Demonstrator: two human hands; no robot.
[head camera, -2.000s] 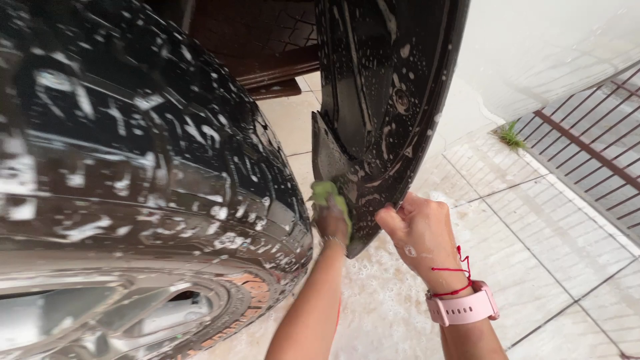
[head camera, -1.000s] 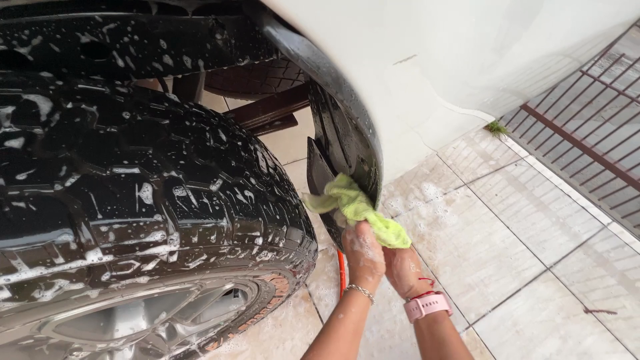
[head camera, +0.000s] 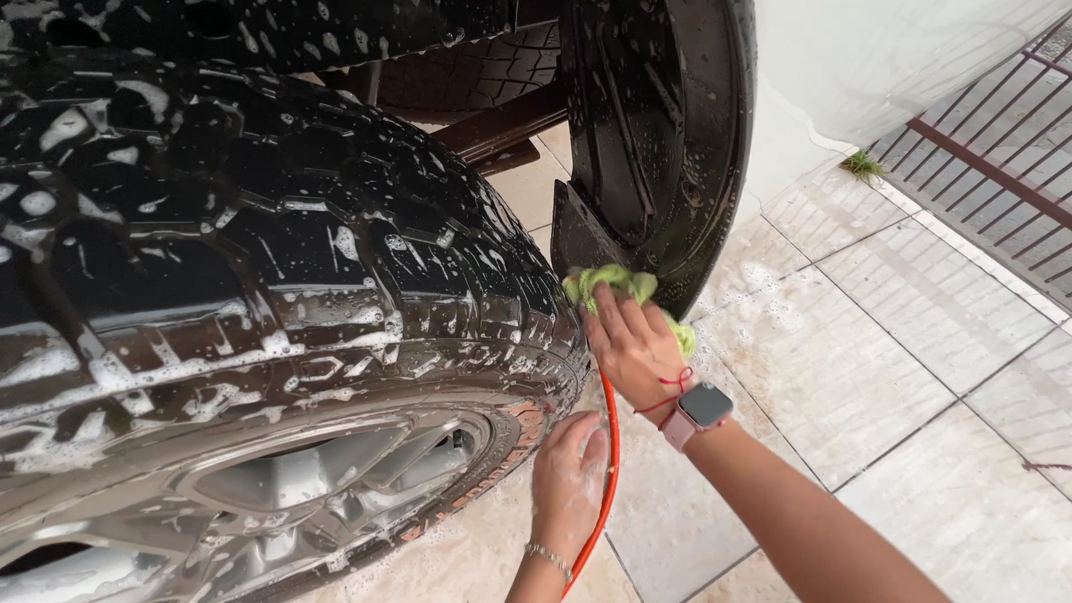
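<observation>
A green cloth (head camera: 615, 280) is pressed by my right hand (head camera: 632, 339) against the lower end of the black wheel-arch liner (head camera: 670, 151), close to the tire. My left hand (head camera: 569, 473) is low, beside the wheel, its fingers loosely curled; nothing shows in it. Soap foam and drops cover the large black tire (head camera: 276, 226) and its silver alloy rim (head camera: 293, 477). Between the hands and running down past the left wrist is an orange hose (head camera: 611, 452).
Wet pale floor tiles (head camera: 904, 360) with suds spread out at the right. A white wall (head camera: 837, 67) rises behind, with a grass tuft (head camera: 863, 165) at its foot and a brown metal grille (head camera: 997, 172) beside it. A brown bar (head camera: 502, 126) lies behind the tire.
One second ago both hands were together at the cloth. Now my left hand is off it and lower down, while my right hand has the cloth against the liner's end.
</observation>
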